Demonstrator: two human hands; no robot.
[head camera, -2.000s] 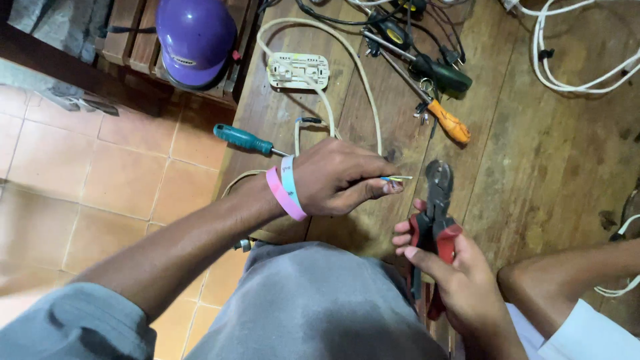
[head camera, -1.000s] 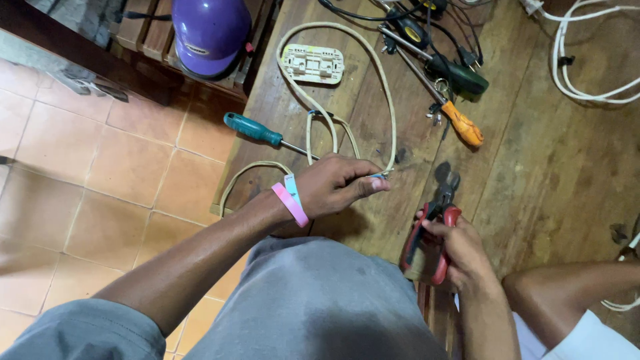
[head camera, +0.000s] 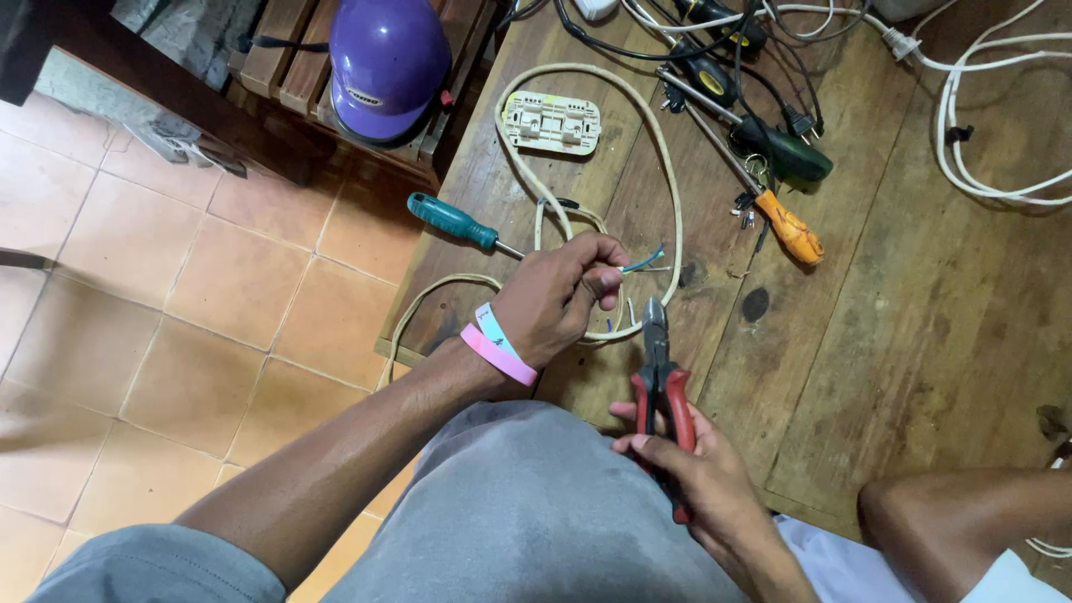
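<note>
My left hand (head camera: 565, 301), with a pink and a pale blue band on its wrist, pinches the stripped end of an off-white electrical cable; blue and other thin insulated wires (head camera: 645, 261) stick out to the right of its fingertips. Red-handled diagonal cutting pliers (head camera: 662, 377) are in my right hand (head camera: 703, 469), their dark jaws pointing up and away from me, just below and right of the wires. A looped off-white cable (head camera: 677, 193) lies beyond my left hand. Near the loop sits an off-white plastic socket housing (head camera: 553, 123), its inner side up. A teal-handled screwdriver (head camera: 452, 221) lies partly behind my left hand.
An orange-handled screwdriver (head camera: 789, 226), a green-handled screwdriver (head camera: 783, 149) and a black plug (head camera: 800, 121) lie at the back of the wooden table (head camera: 846, 335). White cable (head camera: 950, 134) is coiled at right. A purple helmet (head camera: 389, 63) rests at back left. Another person's arm or leg (head camera: 963, 511) is at lower right.
The pliers have turned so that their jaws point more straight up, and they are closer to my left hand. The blue wire now shows more clearly beyond my left fingertips.
</note>
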